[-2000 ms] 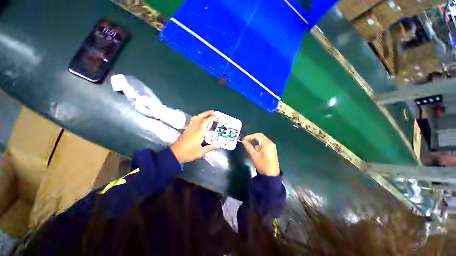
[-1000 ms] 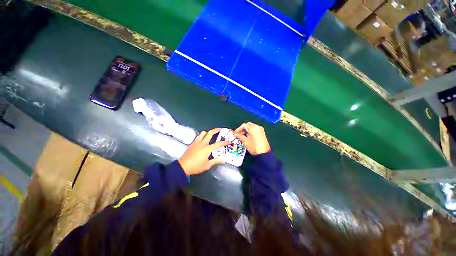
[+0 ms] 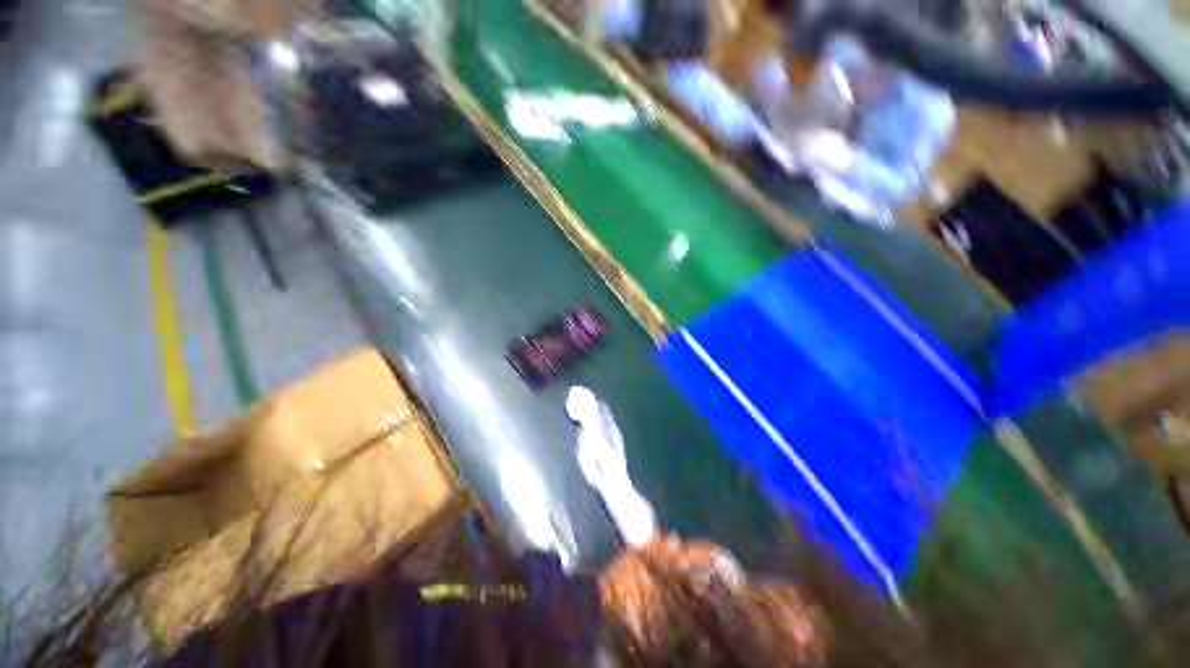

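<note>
The view is blurred. My left hand (image 3: 659, 594) is low in the picture, partly behind strands of hair, and seems to hold the white square unit, of which only a pale patch (image 3: 718, 564) shows at the fingers. My right hand (image 3: 783, 629) is a blur beside it at the bottom edge, and its fingers cannot be made out. The long pale bagged lead (image 3: 603, 457) lies on the dark green bench (image 3: 483, 274), running up from my left hand.
A smartphone (image 3: 557, 346) lies beyond the lead. The blue sheet (image 3: 835, 379) spans the green conveyor (image 3: 626, 196) on the right. An open cardboard box (image 3: 326, 431) is at lower left. Part of a person (image 3: 209, 78) is at upper left. A black hose (image 3: 966, 72) hangs at upper right.
The view has swung left, so hands, phone, lead and blue sheet sit lower and further right. A person and more of the floor now show. Blur and hair hide most of my hands and the unit.
</note>
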